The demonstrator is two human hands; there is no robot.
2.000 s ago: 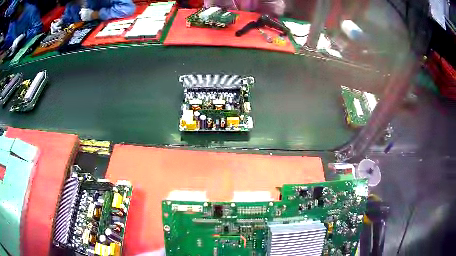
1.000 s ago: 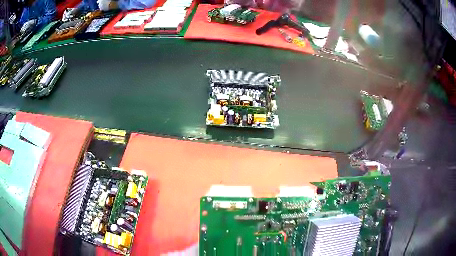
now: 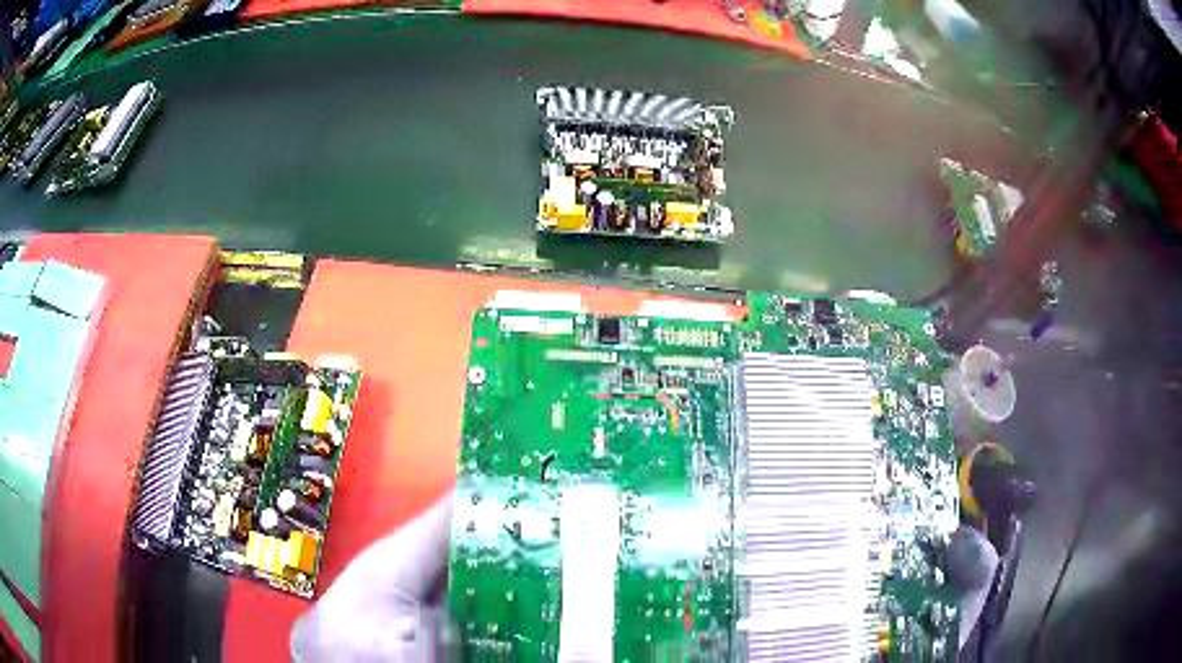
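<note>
A large green circuit board [image 3: 557, 415] with a ribbed silver heatsink [image 3: 806, 492] and a white strip near its lower middle fills the lower centre, over the orange-red mat [image 3: 389, 311]. My left hand [image 3: 382, 598], in a pale glove, is at the board's lower left edge and holds it; its fingers are partly behind the board. My right hand [image 3: 972, 560] shows only as a gloved fingertip at the board's right edge; the rest is hidden or cut off.
A board unit with ribbed heatsink and yellow parts [image 3: 246, 473] lies left. A similar unit [image 3: 635, 168] lies on the green conveyor [image 3: 363, 143], with others far left and right. A pen pot [image 3: 983, 385] and black tool with yellow ring [image 3: 996, 482] stand right. Pale green sheets [image 3: 46, 376] lie far left.
The large board shows higher in the view, with more of its heatsink and lower part visible. The hands at its edges now show more clearly. The background has shifted upward as the view tilted down.
</note>
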